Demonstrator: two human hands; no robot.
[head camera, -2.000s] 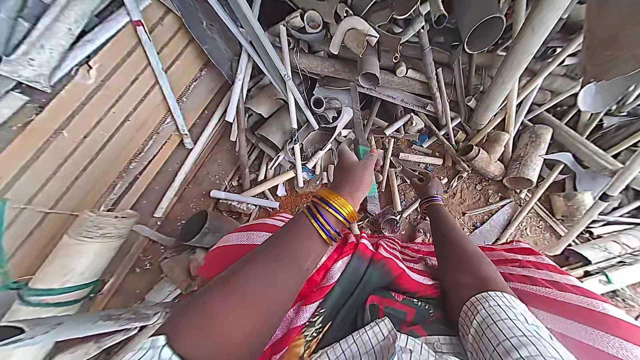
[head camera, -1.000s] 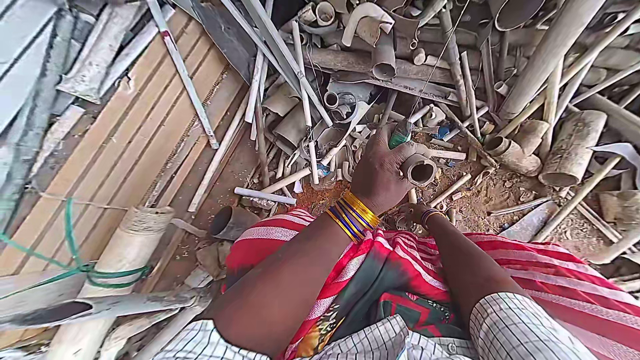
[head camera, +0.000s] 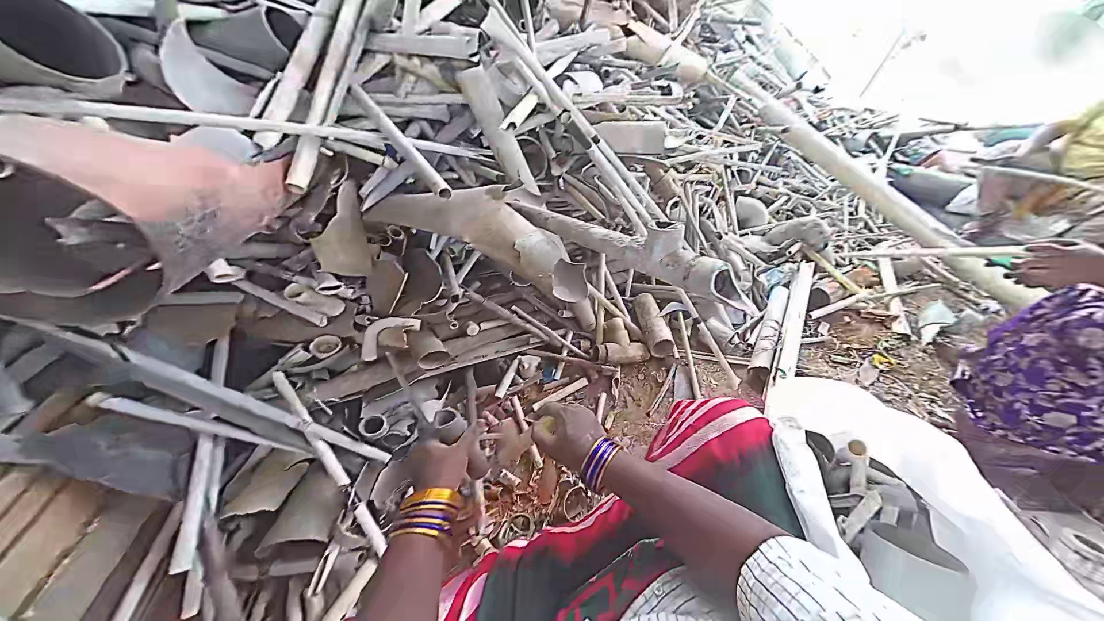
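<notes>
My left hand (head camera: 444, 461), with gold and blue bangles at the wrist, is closed around a short grey pipe fitting (head camera: 449, 425). A thin dark bar (head camera: 404, 384) rises from beside its fingers; whether the hand grips it too cannot be told. To its right, my right hand (head camera: 567, 434), with blue bangles, has curled fingers near a small tan piece (head camera: 509, 440); what lies in its fingers is unclear. Below both hands are broken bits and pipe rings on reddish soil. A curved grey pipe elbow (head camera: 388, 335) lies in the heap just beyond.
A large heap of scrap plastic pipes (head camera: 504, 233) fills the front and left. Wooden planks (head camera: 52, 535) lie at lower left. An open white sack (head camera: 914, 448) with pipe pieces stands at right. Another person's hand (head camera: 1056, 263) holds a thin rod at the far right.
The view has swung far up and to the right, bringing the sack and the other person into sight. The fitting in my left hand shows one second ago but not two seconds ago.
</notes>
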